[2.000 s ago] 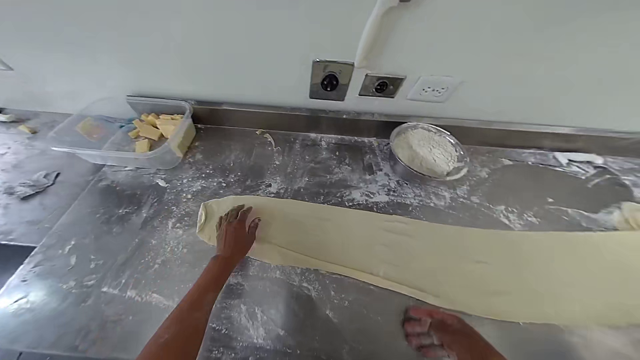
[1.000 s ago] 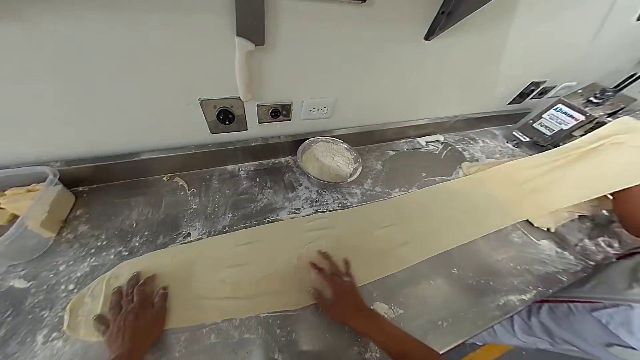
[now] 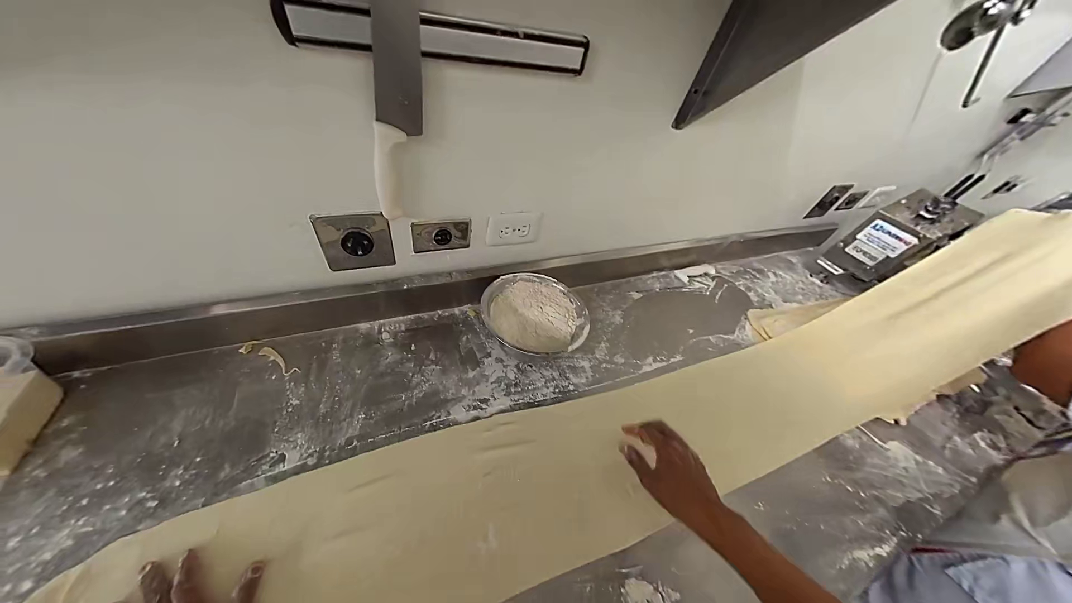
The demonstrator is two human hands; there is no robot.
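Note:
A long, thin sheet of dough (image 3: 519,469) runs across the floured steel worktop, rising at the right toward a metal machine. My left hand (image 3: 197,582) lies on the dough near its left end, fingers spread; the lower frame edge cuts it off. Over the middle of the sheet is my right hand (image 3: 670,469), fingers curled and slightly apart, holding nothing that I can see. Whether it touches the dough is unclear. Behind the dough stands a round bowl of flour (image 3: 536,314).
A metal machine (image 3: 892,239) with labels stands at the back right. Beside it a co-worker's arm (image 3: 1043,364) is under the raised dough. A clear tub (image 3: 12,356) with a pale block is at far left. A knife (image 3: 398,75) hangs on a wall-mounted magnetic strip (image 3: 502,42).
My right hand has moved from beside the dough's near edge to over its middle. My left hand remains at the left end. The view has turned right, bringing the machine and co-worker into sight.

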